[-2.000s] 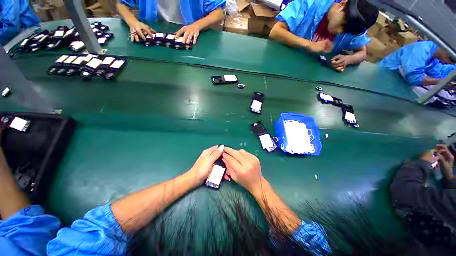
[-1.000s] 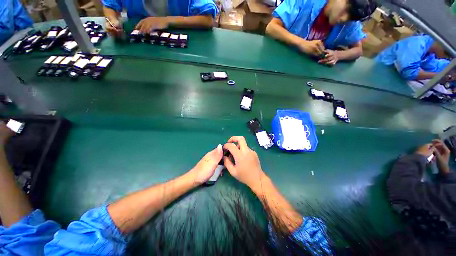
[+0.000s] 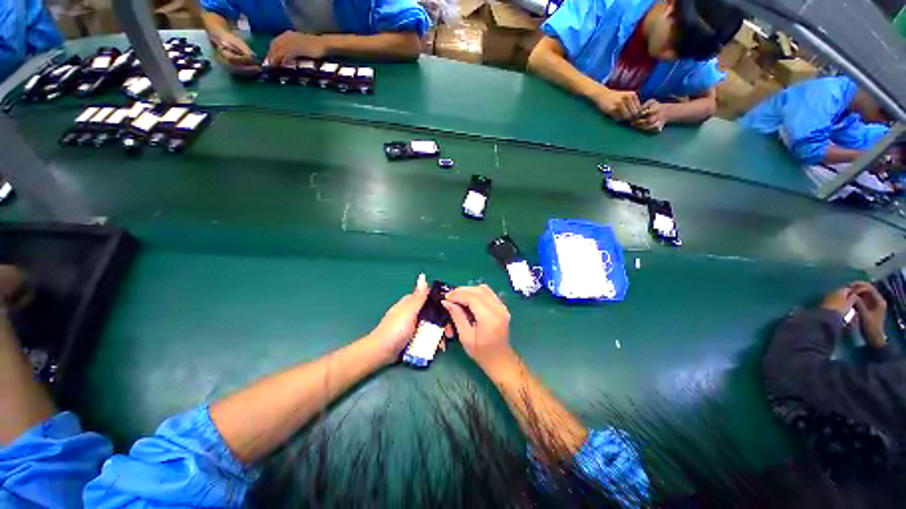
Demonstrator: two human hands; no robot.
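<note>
A black handheld unit [image 3: 425, 339] with a white rectangle on its lower half lies between my two hands. My left hand [image 3: 401, 320] grips it along its left side, thumb up beside its top end. My right hand [image 3: 480, 320] has its thumb and fingertips at the upper right part of the unit; whether a small part is between them is too small to tell. A blue tray [image 3: 622, 288] with a pile of white loops [image 3: 582, 264] stands ahead to the right. Another black unit [image 3: 516, 265] lies against the tray's left side.
More units lie on the belt, one [image 3: 477, 197] straight ahead. A row of units [image 3: 136, 127] and a pile of units [image 3: 99, 72] are at far left. A black tray [image 3: 121, 260] is at left beside a neighbour's arm. Workers sit opposite and at right. A grey frame post crosses the upper left.
My right hand has shifted off the unit's top, and more of the unit shows. The units on the belt have moved left. The opposite workers' hands have moved.
</note>
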